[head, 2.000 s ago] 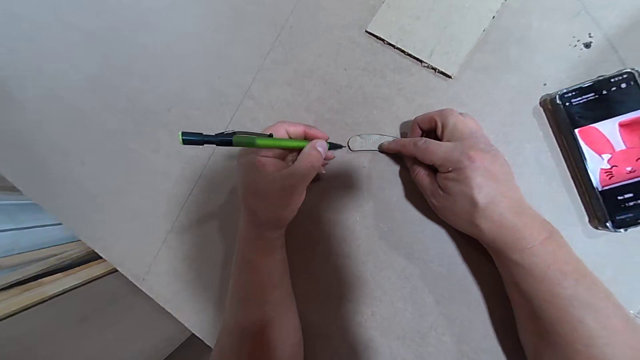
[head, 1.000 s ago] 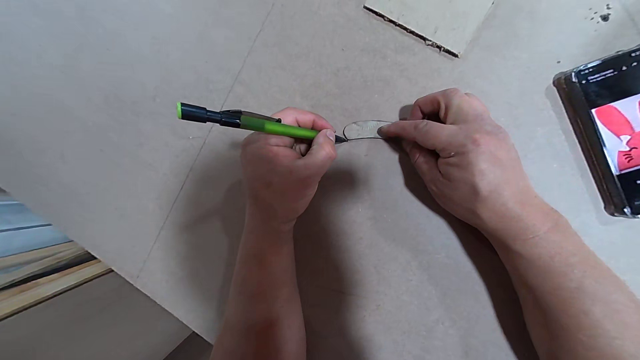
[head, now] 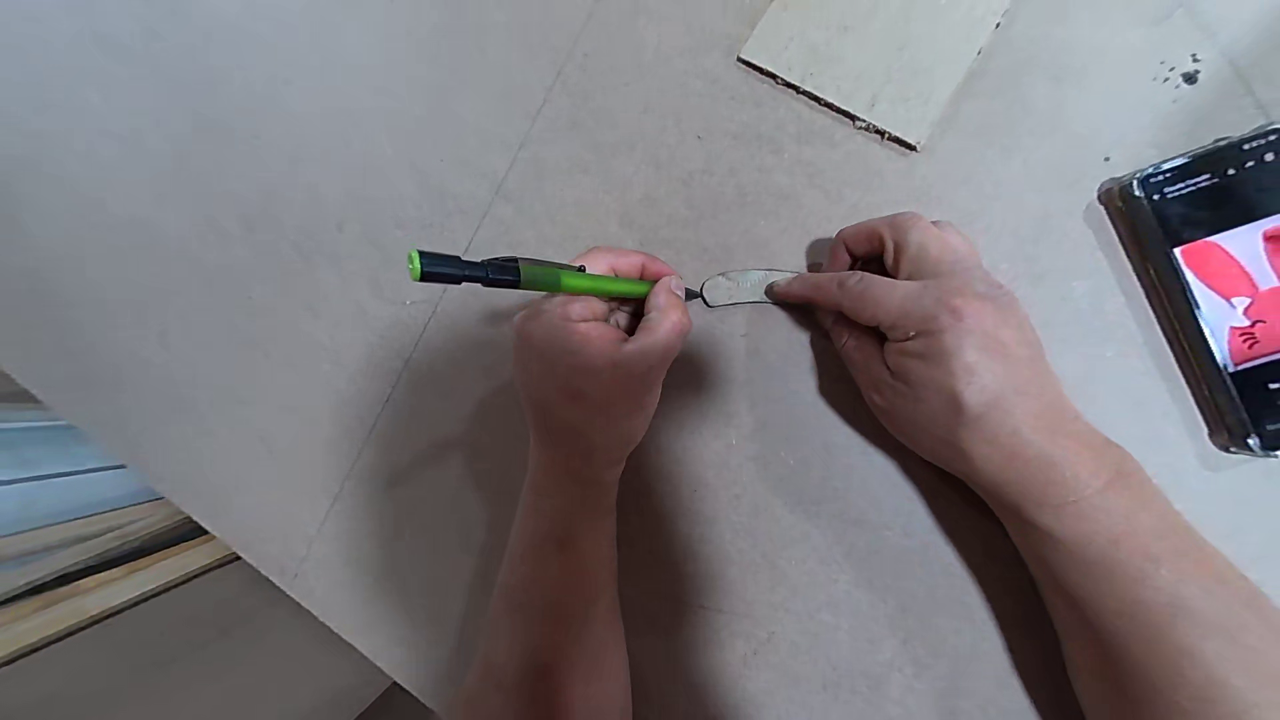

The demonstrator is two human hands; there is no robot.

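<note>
My left hand [head: 605,355] grips a green and black mechanical pencil [head: 540,277], its tip pointing right. That tip meets the rounded left end of a small, flat, pale oblong piece [head: 738,287] with a dark edge. My right hand [head: 930,335] presses on the piece's right part with a fingertip, and its other fingers are curled; they hide the right end. Both hands rest on a large grey-beige board [head: 760,560], and the piece lies flat on it.
A pale wooden offcut [head: 875,65] with a rough dark edge lies at the top. On the right is a phone [head: 1180,290] in a case, showing a pink rabbit picture. Wood strips [head: 110,590] are beyond the board's lower-left edge. A thin line crosses the board at left.
The pencil tip has moved from the lower left edge of the oblong piece, where it was a second ago, to its left end. My right hand still presses the piece.
</note>
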